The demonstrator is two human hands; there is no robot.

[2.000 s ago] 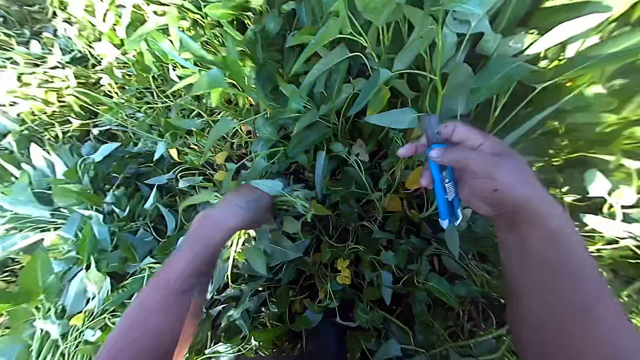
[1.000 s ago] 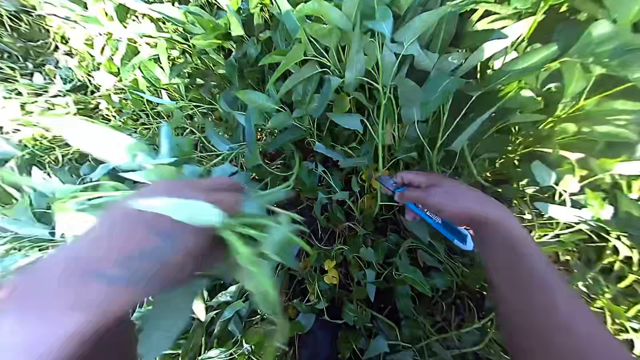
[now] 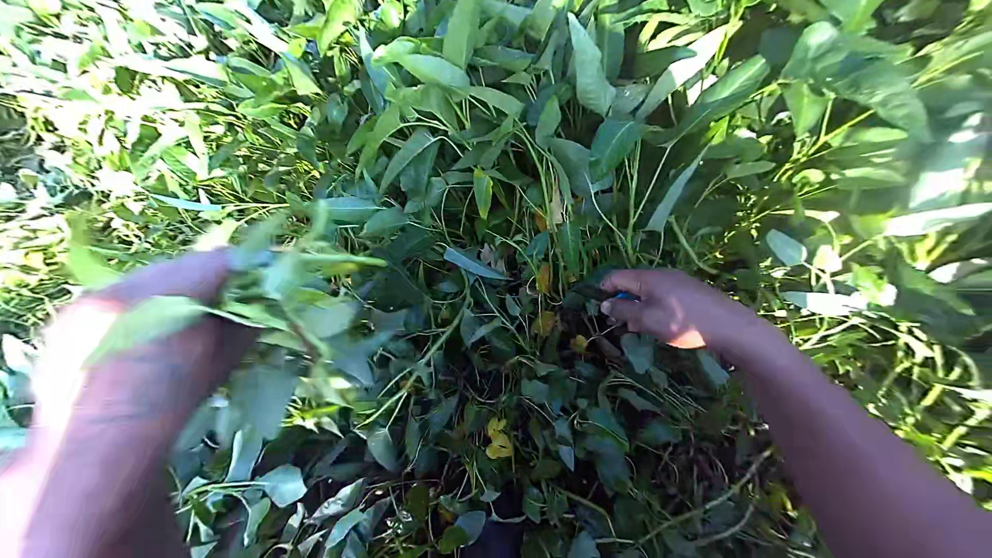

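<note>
My left hand (image 3: 182,310), blurred, is at the left with a bunch of cut leafy green stems (image 3: 310,310) in its grip. Long leaves stick out on both sides of its fingers. At right of centre my right hand (image 3: 659,306) is closed around a blue-handled cutter (image 3: 626,296); only a bit of blue shows between the fingers, and its blade is hard to make out among the dark leaves. The tool is low beside the stems of the standing leafy plants (image 3: 542,147).
Dense foliage surrounds both hands. Yellow leaves (image 3: 498,439) lie low in the shaded middle. Bare, thin stems (image 3: 717,504) run along the lower right. Sunlit leaves (image 3: 837,302) crowd the right side. A dark object (image 3: 496,535), not clearly seen, is at the bottom edge.
Two seconds ago my left hand was among the plants near the centre; it is now at the left with leafy stems. The blue handle, plainly visible before, is now mostly hidden by my right hand.
</note>
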